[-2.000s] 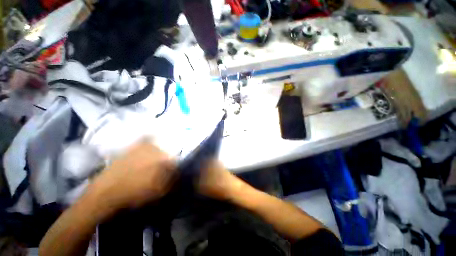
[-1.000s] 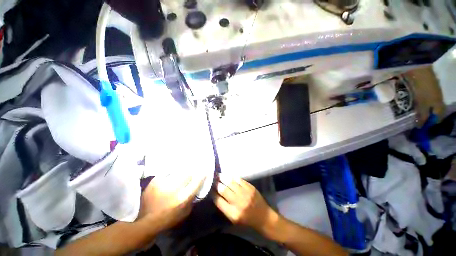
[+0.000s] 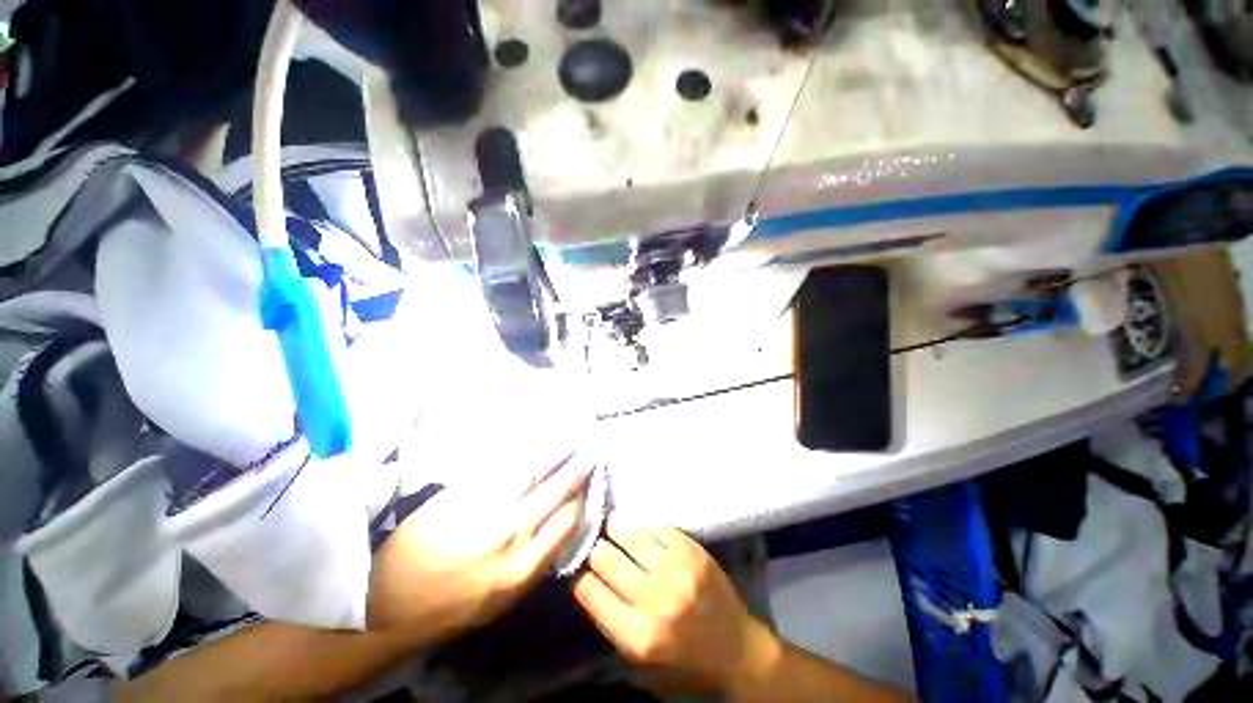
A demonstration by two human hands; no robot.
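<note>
A pale garment piece [image 3: 481,412] lies under the lamp glare at the needle end of the sewing machine [image 3: 660,151]. Its folded edge [image 3: 588,529] comes down to the table's front edge between my hands. My left hand [image 3: 467,556] lies on the cloth with its fingers at this edge and holds it. My right hand [image 3: 667,604] has its fingertips on the other side of the edge, pinching it. The presser foot [image 3: 625,330] is above and behind my hands. The glare hides the cloth's detail near the needle.
A smartphone [image 3: 842,360] lies on the machine bed, with a blue-handled tool [image 3: 1017,316] to its right. A blue light fitting [image 3: 309,364] hangs on a pale tube at left. Part-sewn pieces [image 3: 193,316] are heaped left. A blue wrap [image 3: 948,591] and black-and-white pieces [image 3: 1099,549] are below right.
The view has moved in closer to the machine. The dark edge seen running from the needle to my hands a second ago no longer shows there; the edge now curls between my fingers, away from the needle.
</note>
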